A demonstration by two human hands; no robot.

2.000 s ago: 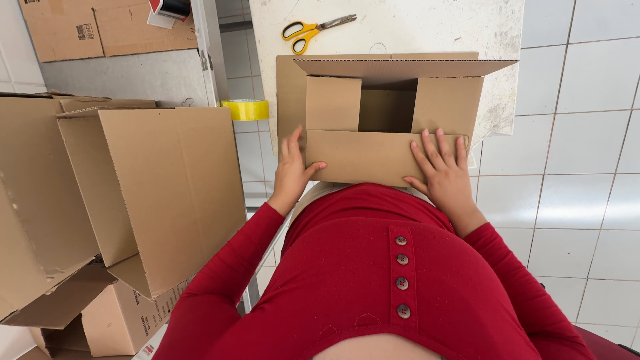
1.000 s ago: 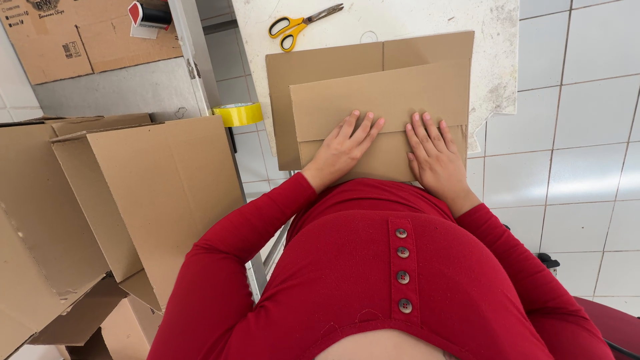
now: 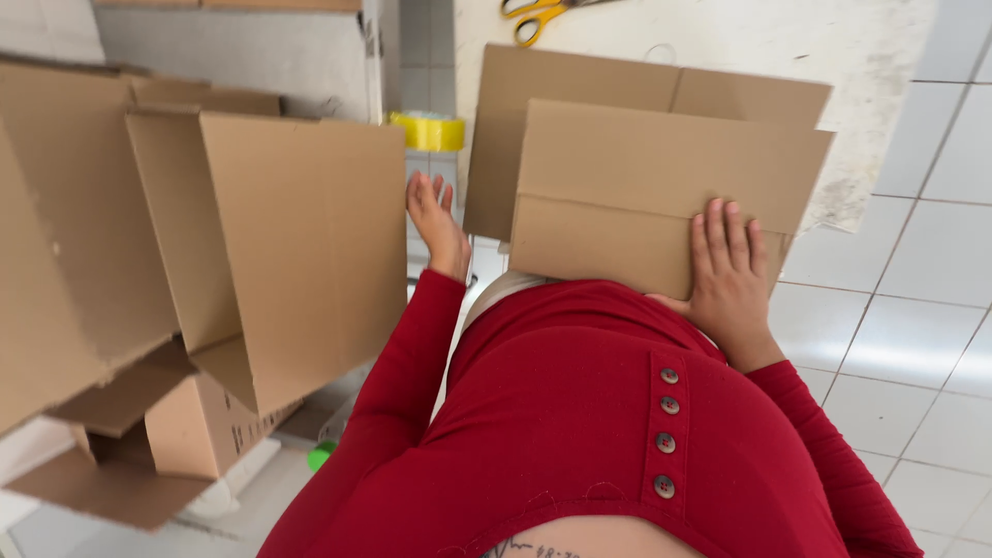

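Note:
A cardboard box (image 3: 612, 170) with its top flaps folded down lies against my body at the table edge, over another flat piece of cardboard (image 3: 573, 77). My right hand (image 3: 728, 279) rests on the near flap, fingers spread and pointing away from me. My left hand (image 3: 440, 225) is raised off the box, holding nothing that I can see, between the box and an open carton (image 3: 310, 248) on the left. Just beyond its fingertips is a roll of yellow tape (image 3: 430, 132). Scissors with yellow handles (image 3: 535, 19) lie on the table behind the box.
Several open cardboard boxes (image 3: 70, 232) are stacked at the left, with a printed carton (image 3: 194, 426) below them. The white table (image 3: 868, 155) has a worn edge. Tiled floor (image 3: 914, 333) shows at the right. A green round object (image 3: 320, 456) is low at the left.
The open top flaps have been folded down over the box. My left hand has left the box and moved left toward the tape. My right hand has stayed on the box.

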